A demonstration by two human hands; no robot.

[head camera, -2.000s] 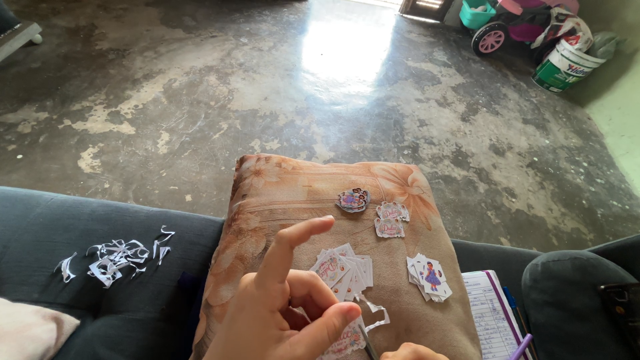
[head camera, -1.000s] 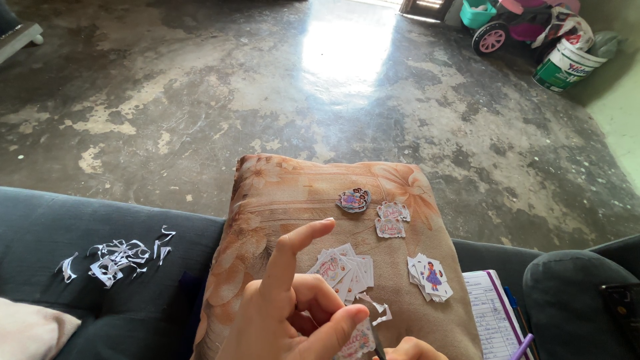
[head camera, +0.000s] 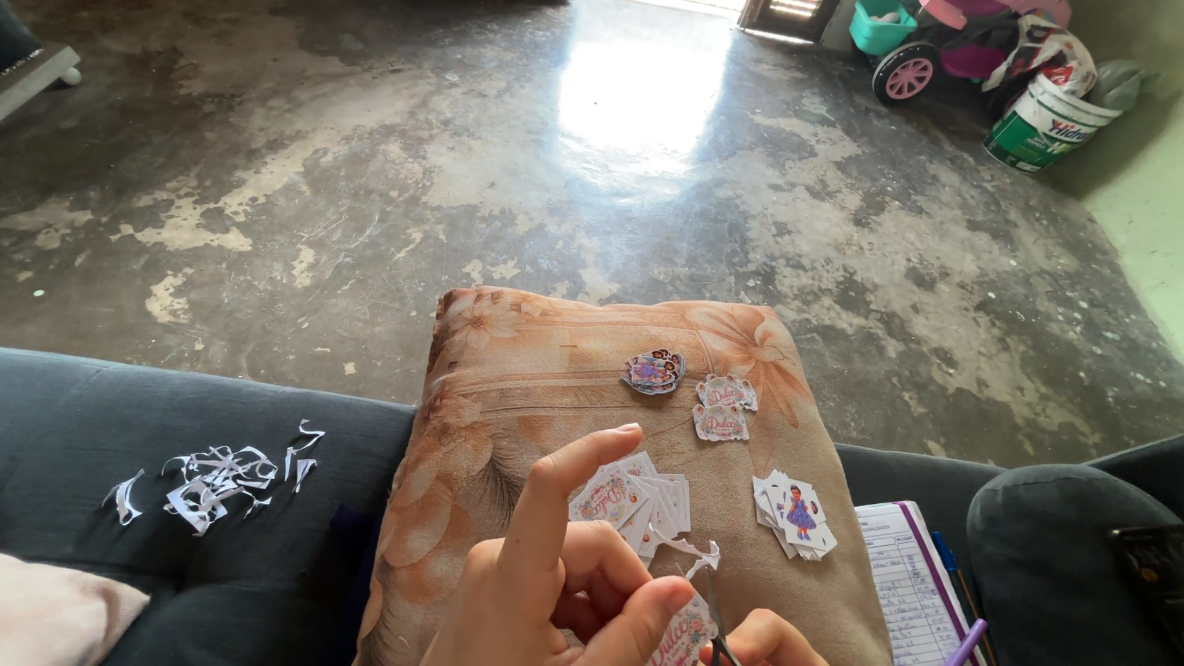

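Between the thumb and fingers of my left hand is a printed paper cutout with lettering and flowers; its index finger points up. My right hand, at the bottom edge, holds small scissors, their blades at the cutout's right edge. A thin white paper offcut curls above the blades. On the floral cushion lie a pile of uncut printed pieces, a stack of doll-figure cards, a stack of trimmed figures and trimmed lettered cutouts.
White paper scraps lie on the dark sofa at left, near a pale pillow. A notebook with handwriting and pens are right of the cushion. Beyond, on the floor, stand a bucket and a pink-wheeled toy vehicle.
The held cutout has turned and shows more of its printed face. The scissors and the paper offcut beside it have shifted slightly. The piles on the cushion have stayed in place.
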